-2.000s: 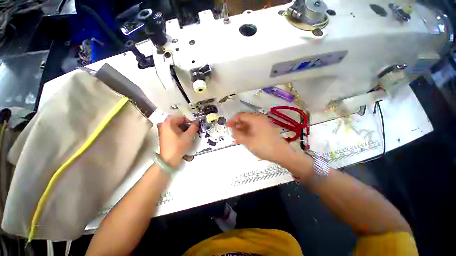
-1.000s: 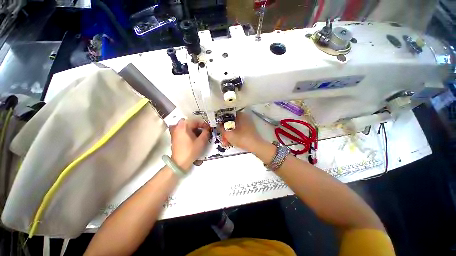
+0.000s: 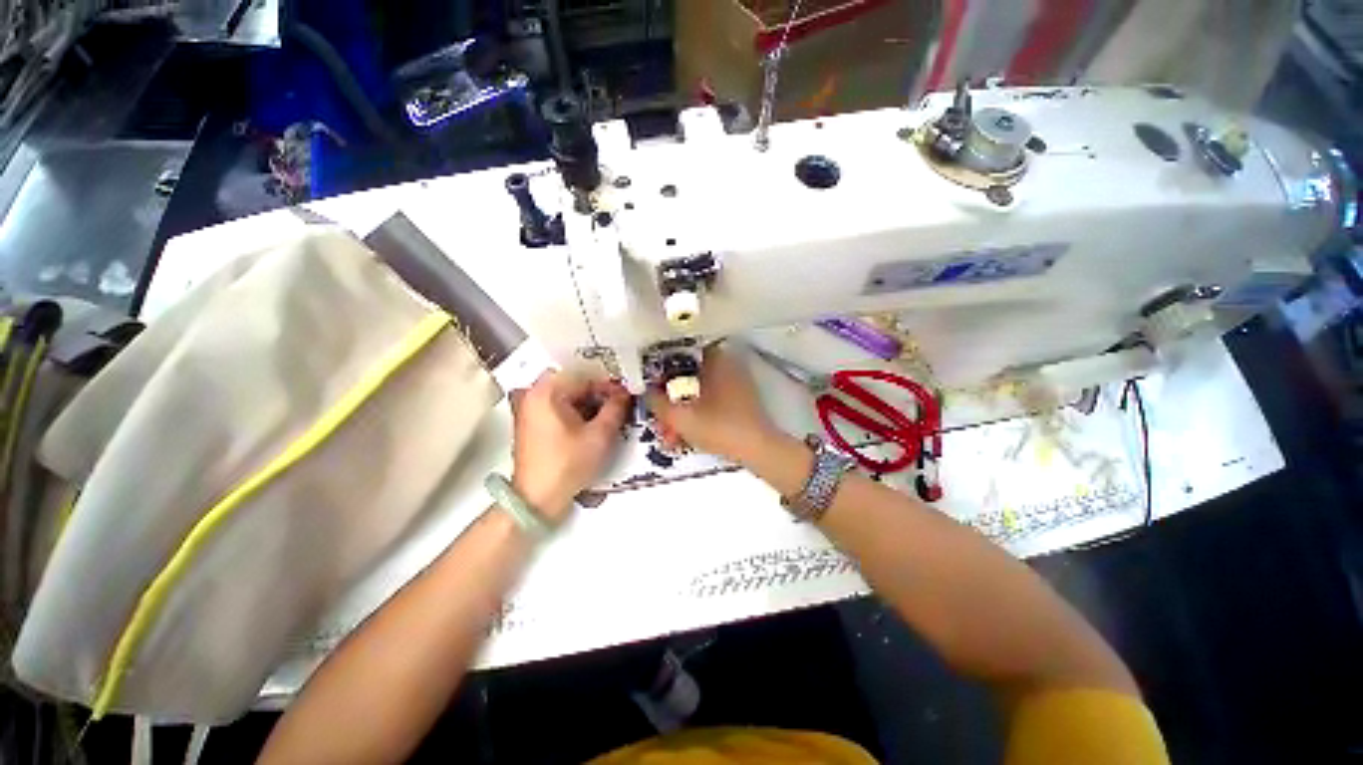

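The white sewing machine head point(image 3: 837, 224) stands across the table. Its needle area point(image 3: 646, 411) lies between my hands, partly hidden by fingers. My left hand point(image 3: 568, 438) is just left of the needle, thumb and fingertips pinched close together; any thread between them is too small to tell. My right hand point(image 3: 718, 407) is just right of the needle, fingers bent behind and beside the small cream knob point(image 3: 683, 389); its fingertips are partly hidden.
A beige fabric piece point(image 3: 269, 463) with yellow piping point(image 3: 262, 501) drapes over the table's left, a grey strip point(image 3: 444, 281) beside it. Red-handled scissors point(image 3: 882, 422), a purple tool point(image 3: 857, 338), thread scraps point(image 3: 1054, 434) and a black cord point(image 3: 1145, 456) lie right.
From two seconds ago, my right hand has moved left, from beside the needle area to close against it. Over the last second both hands stay nearly in place. The camera view has shifted.
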